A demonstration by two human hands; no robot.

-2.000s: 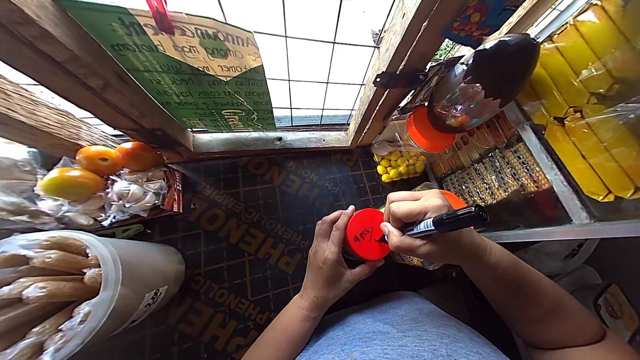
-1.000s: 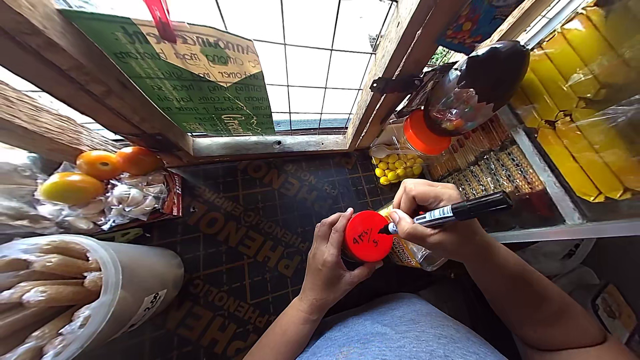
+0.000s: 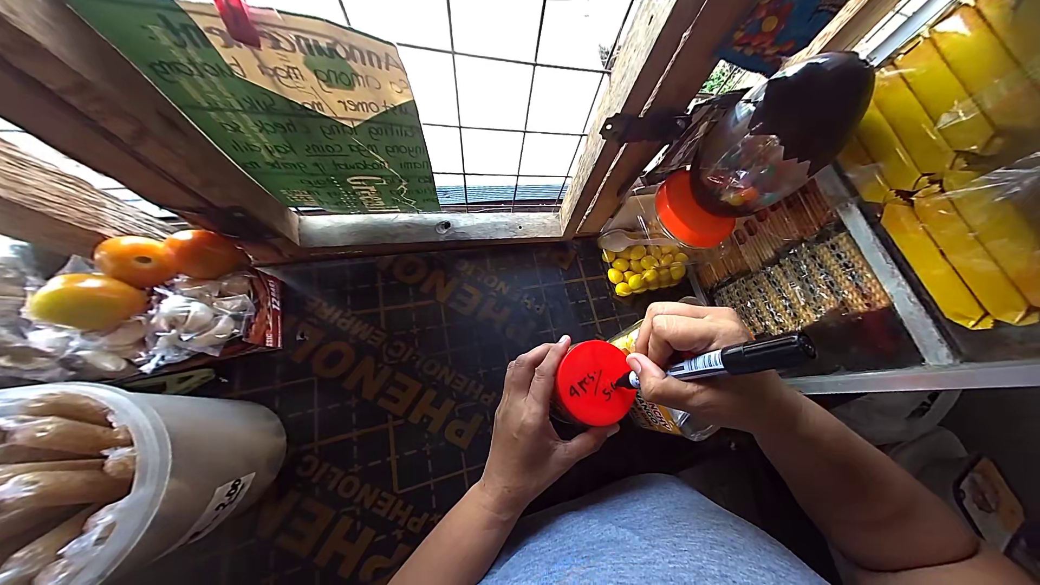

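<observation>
My left hand (image 3: 532,414) grips a jar with a round red lid (image 3: 595,382), its top facing me. Handwriting in black ink stands on the lid. In my right hand (image 3: 707,370) is a black marker pen (image 3: 743,357), its tip at the right part of the lid, by the end of the writing. A clear container with a yellow printed label (image 3: 654,416) lies under my right hand, partly hidden by it and by the lid. The body of the lidded jar is mostly hidden.
Left stand a plastic tub (image 3: 219,443) of wrapped sticks, tomatoes (image 3: 134,260) and bagged garlic (image 3: 195,321). Yellow candies (image 3: 646,268), a dark-topped jar with an orange lid (image 3: 695,210) and yellow packets (image 3: 934,106) are at right. A wire grille (image 3: 496,97) and wooden frame stand ahead of the dark counter (image 3: 341,325).
More black writing shows on the red lid than in the earlier frames. The marker has shifted a little over the lid, while my left hand keeps its hold on the jar.
</observation>
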